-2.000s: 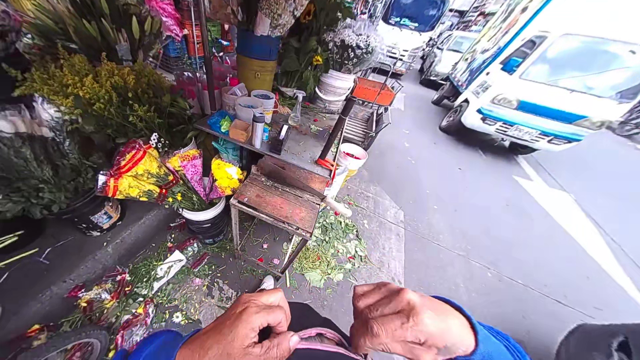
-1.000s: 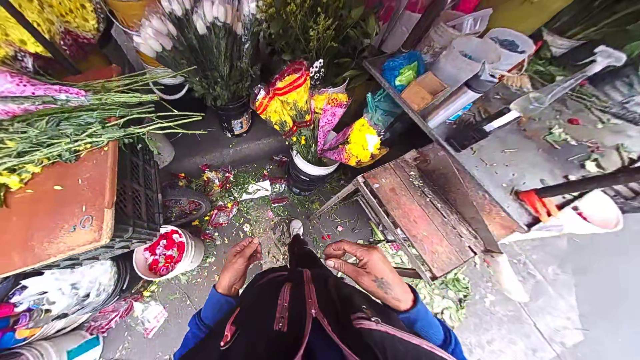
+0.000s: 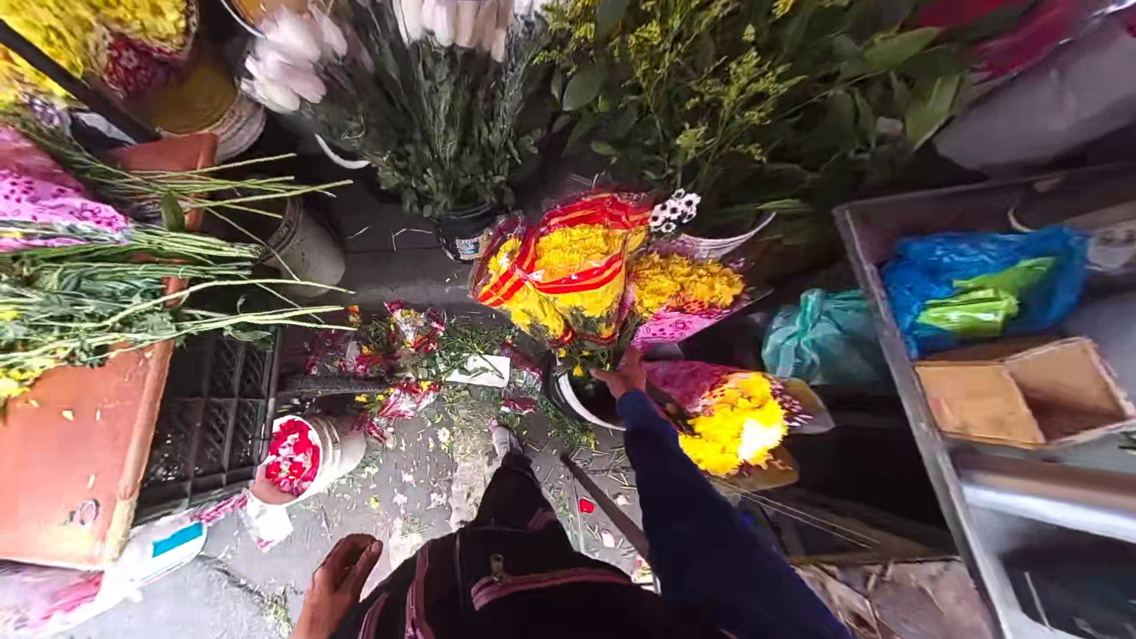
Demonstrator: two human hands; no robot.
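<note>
My right hand (image 3: 624, 376) reaches down to the stems of wrapped bouquets standing in a white-rimmed bucket (image 3: 577, 404). Its fingers are at the stems, partly hidden, and whether they grip them cannot be told. Just above the hand is a yellow bouquet in clear wrap with red stripes (image 3: 572, 266). A second yellow bouquet in pink wrap (image 3: 683, 288) stands beside it, and a third bright yellow bouquet (image 3: 737, 422) leans out to the right. My left hand (image 3: 342, 577) hangs low at the left of my body, holding nothing visible, its fingers close together.
An orange-brown board (image 3: 80, 453) with cut stems lies over a black crate (image 3: 209, 417) at left. Beside it a white bucket holds red petals (image 3: 293, 457). Trimmings litter the ground. A metal table (image 3: 887, 337) with a cardboard box (image 3: 1021, 390) stands right. Flower buckets line the back.
The view has moved closer to the flower buckets. My right hand has gone from in front of my body to the bouquet stems; my left hand has dropped to my side.
</note>
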